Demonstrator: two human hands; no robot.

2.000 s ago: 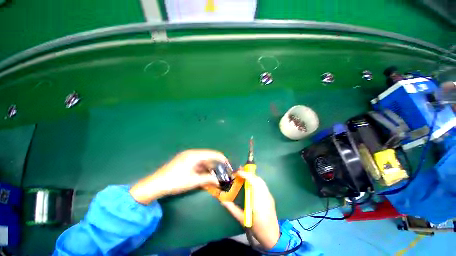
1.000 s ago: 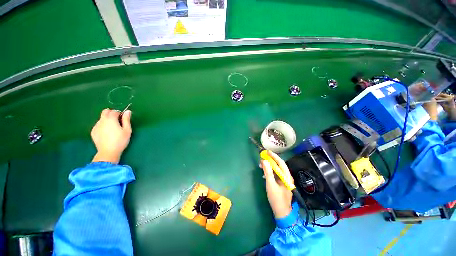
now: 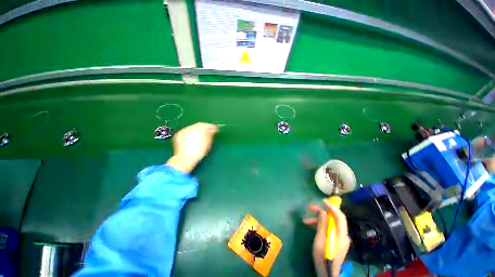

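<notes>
My left hand (image 3: 192,145) is over the near edge of the green belt, with a thin pale stick, likely tweezers (image 3: 219,126), poking out at its fingertips. A round stator (image 3: 163,132) lies on the belt just left of the hand. My right hand (image 3: 332,238) holds the yellow soldering iron (image 3: 332,227), its tip at the near rim of the white cup (image 3: 335,177), which has brownish contents. The orange fixture (image 3: 255,245) lies on the mat, its black toothed centre holding no part.
More stators (image 3: 283,127) sit along the belt (image 3: 239,108). At right are the black fan box (image 3: 374,224), a yellow block (image 3: 427,231) and a blue station (image 3: 442,159). A solder spool (image 3: 59,259) is at lower left. Another person's blue sleeve (image 3: 461,243) is at far right.
The stator left the fixture, which now lies on the mat. My left hand went to the belt, then moved off a stator there. My right hand moved the iron over to the cup.
</notes>
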